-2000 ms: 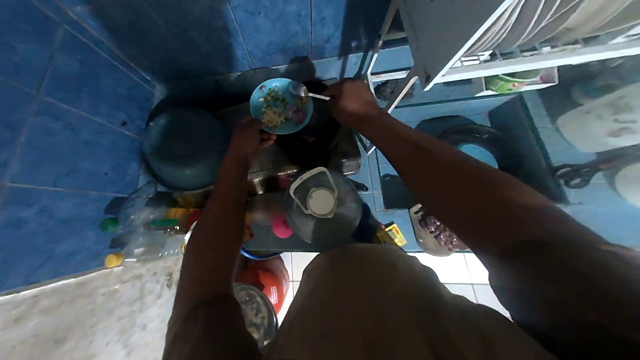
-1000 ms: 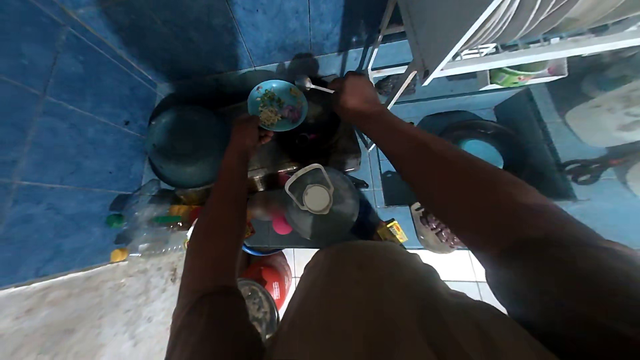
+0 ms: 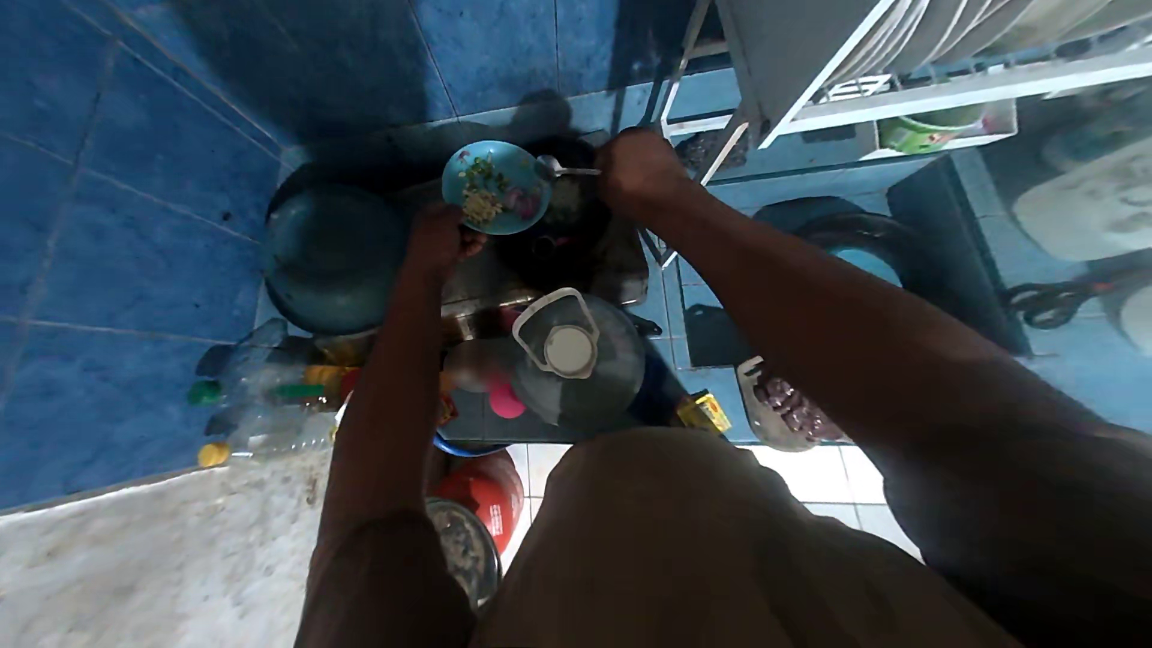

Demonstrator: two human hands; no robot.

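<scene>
My left hand [image 3: 443, 239] grips the lower left rim of a light-blue plate [image 3: 486, 153], which bears separate heaps of chopped food in green, pale beige and pinkish purple. In my right hand [image 3: 637, 166] is the handle of a metal spoon [image 3: 551, 166], its bowl just off the plate's right edge. Beneath the spoon and plate is a dark pan [image 3: 567, 243] on a stove [image 3: 490, 279]; some pale food shows in the pan, but shadow hides most of it.
A large dark basin [image 3: 333, 261] stands left of the stove. Nearer me is a transparent jug with a white lid [image 3: 570, 351]. Plastic bottles [image 3: 279, 432] lie at the left. A dish rack [image 3: 927, 99] with plates overhangs the right side; scissors [image 3: 1048, 301] lie farther right.
The spoon was over the plate two seconds ago; it has moved right, off the plate and over the pan. My left hand still holds the plate in nearly the same place.
</scene>
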